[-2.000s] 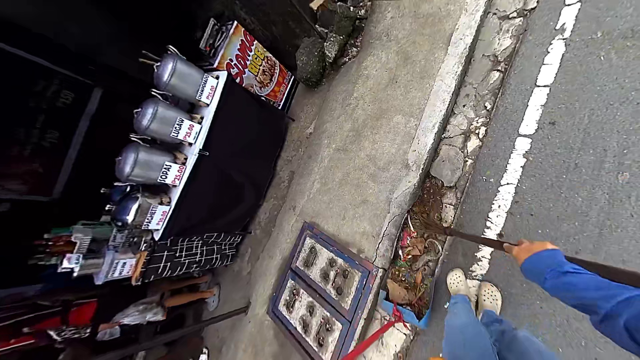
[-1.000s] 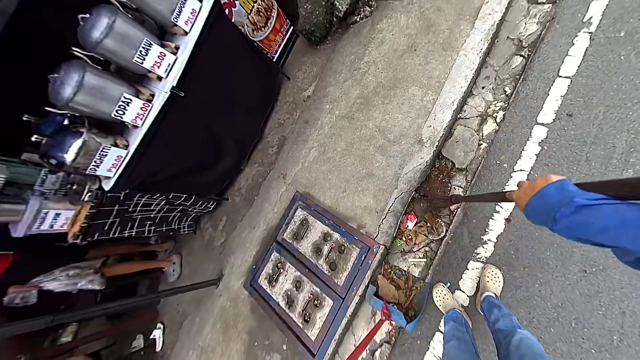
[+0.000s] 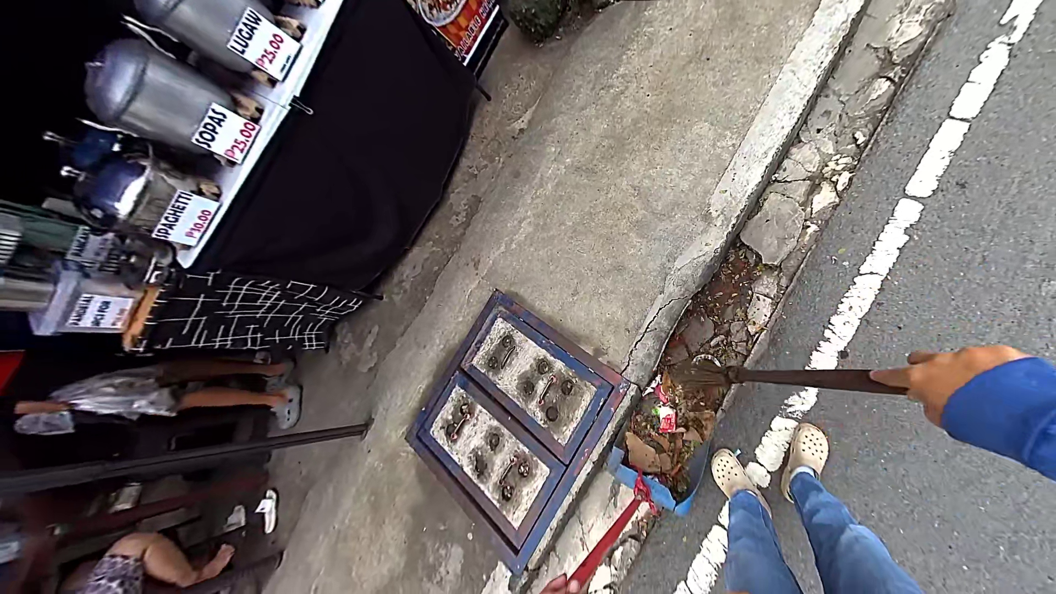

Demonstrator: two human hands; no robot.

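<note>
At the right, my right hand (image 3: 949,381) grips the dark handle of a broom (image 3: 701,374), whose bristles touch dead leaves and litter in the broken gutter. My left hand (image 3: 563,585), at the bottom edge and partly cut off, holds the red handle (image 3: 606,540) of a blue dustpan (image 3: 691,487). The dustpan lies in the gutter beside the curb, with brown leaves and scraps of litter (image 3: 665,417) in it and at its mouth. The broom's bristles are just beyond that mouth.
A metal-framed drain cover (image 3: 528,421) lies in the sidewalk beside the curb (image 3: 742,181). A food stall table (image 3: 355,140) with metal pots stands at the left. People's legs (image 3: 227,398) show below it. A white line (image 3: 879,256) runs along the road.
The broom has moved nearer the dustpan along the gutter. My left hand has come into view at the bottom edge. The view has shifted along the sidewalk.
</note>
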